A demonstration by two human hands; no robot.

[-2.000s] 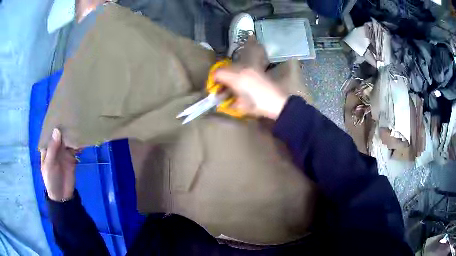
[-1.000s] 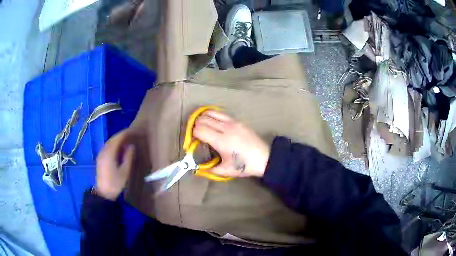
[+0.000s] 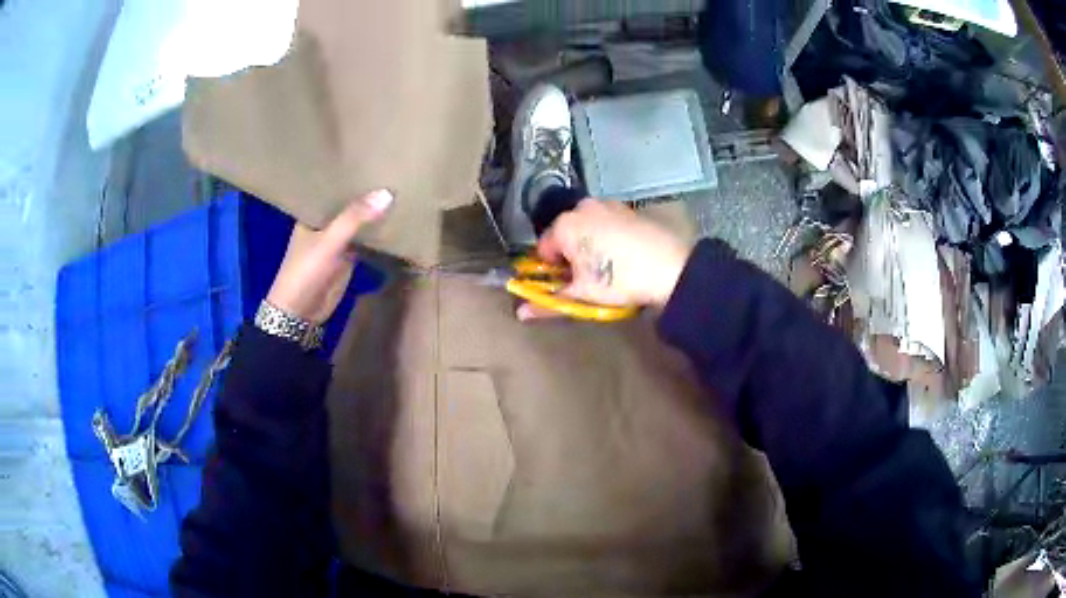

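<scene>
A brown fabric panel (image 3: 608, 432) lies over my lap, with a straight seam (image 3: 437, 409) and an angled-corner pocket (image 3: 477, 450) beside it. A second brown panel (image 3: 339, 129) is raised beyond it, meeting it at a narrow edge. My left hand (image 3: 330, 259) grips the lower edge of the raised panel, thumb on top. My right hand (image 3: 608, 255) holds the orange-yellow scissors (image 3: 570, 304) by the loops, blades pointing left at the junction of the panels. The blades are blurred and partly hidden, so whether they are apart cannot be told.
A blue bin (image 3: 152, 292) stands at the left with a knotted tie strip and tag (image 3: 135, 453) on it. A shoe (image 3: 546, 140) and a grey pedal (image 3: 645, 143) are beyond my lap. Heaps of brown, cream and black cloth (image 3: 918, 257) lie on the floor at the right.
My left hand has moved up and right and taken hold of the far panel, now raised. My right hand has carried the scissors forward and right, away from the lap.
</scene>
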